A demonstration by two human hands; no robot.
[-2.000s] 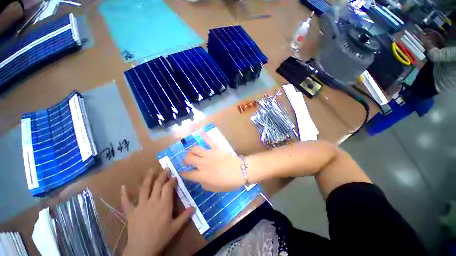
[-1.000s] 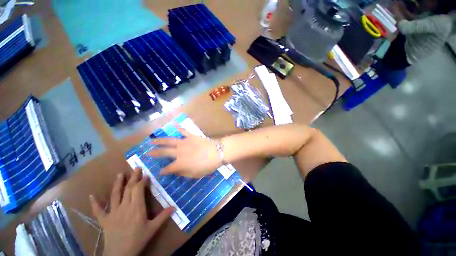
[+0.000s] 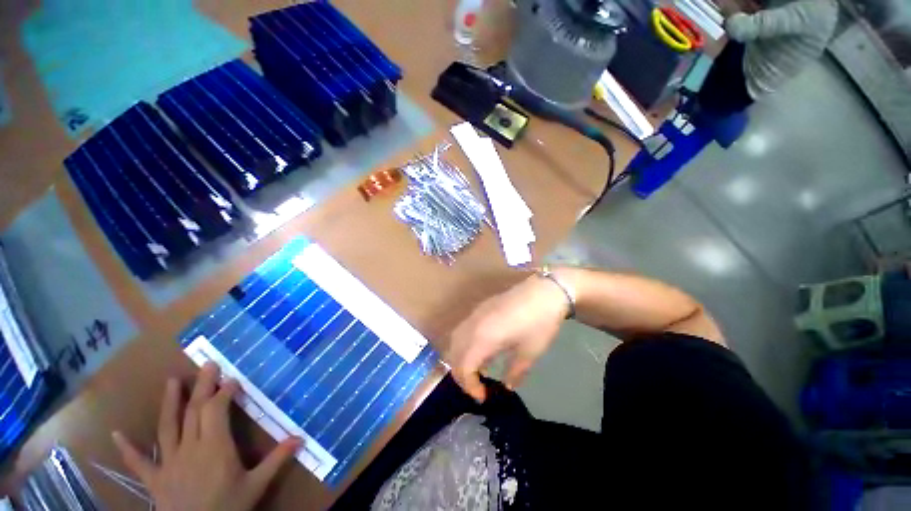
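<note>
A blue cell string [image 3: 310,344] with thin silver lines lies flat before me. One white strip [image 3: 360,302] lies along its upper right edge and another white strip [image 3: 262,409] along its lower left edge. My left hand [image 3: 205,449] rests with spread fingers at the lower left strip, its fingertips touching the strip. My right hand [image 3: 507,334] is off the cell string, just right of its right corner, with the fingers bent and apart. I see nothing held in it.
Dark cell stacks [image 3: 235,120] stand at the back. Silver ribbon pieces [image 3: 440,208], orange tape [image 3: 381,184] and spare white strips [image 3: 496,192] lie behind my right hand. The iron stand [image 3: 481,103] and grey cylinder [image 3: 561,50] are farther back. Long ribbons [image 3: 58,484] lie lower left. A person's sleeve [image 3: 789,40] shows upper right.
My right hand has lifted off the cell string and moved right, uncovering the cells and the upper right strip. My left hand stays at the lower left strip. The view has shifted right.
</note>
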